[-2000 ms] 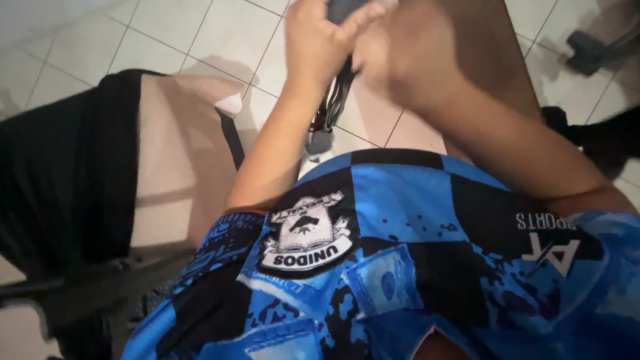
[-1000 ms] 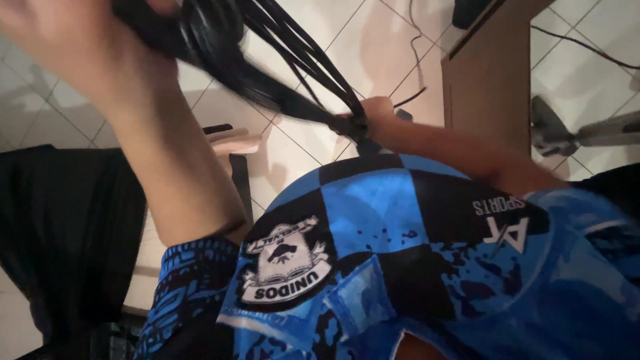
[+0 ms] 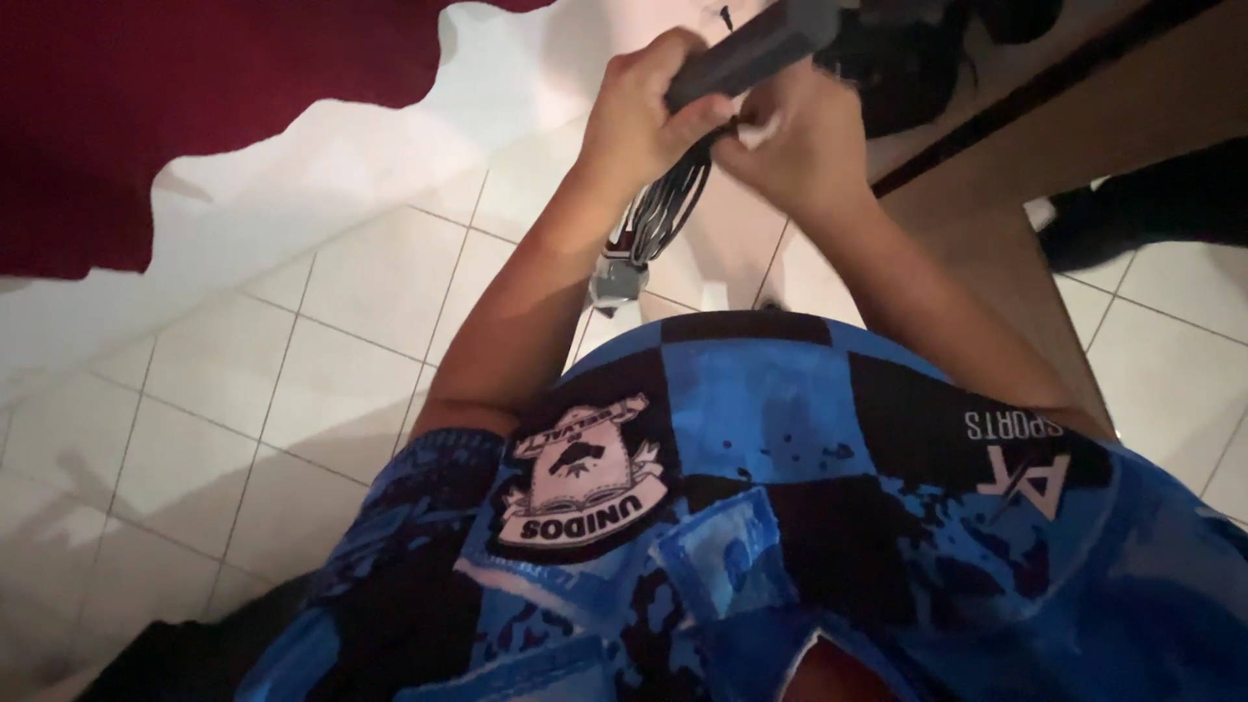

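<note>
Near the top of the head view, my left hand point(image 3: 653, 117) is closed around a dark grey, box-shaped device point(image 3: 746, 54), held at a slant. A bundle of black cables point(image 3: 673, 210) hangs below this hand, with a grey plug-like piece point(image 3: 619, 281) at its lower end. Close against the device and the top of the cables is my right hand point(image 3: 804, 136), its fingertips blurred and partly hidden, so what they pinch cannot be told.
A dark red cloth point(image 3: 244, 78) hangs at the upper left over a white one. To the right stands a brown wooden panel point(image 3: 975, 263), with dark objects point(image 3: 897, 68) above it. Light floor tiles point(image 3: 331, 322) lie below, and a dark shape point(image 3: 1150, 205) is at the far right.
One second ago the hands were far apart with the black cables stretched between them; now they are together and the cables hang in a bundle. The view has shifted, bringing in the red cloth.
</note>
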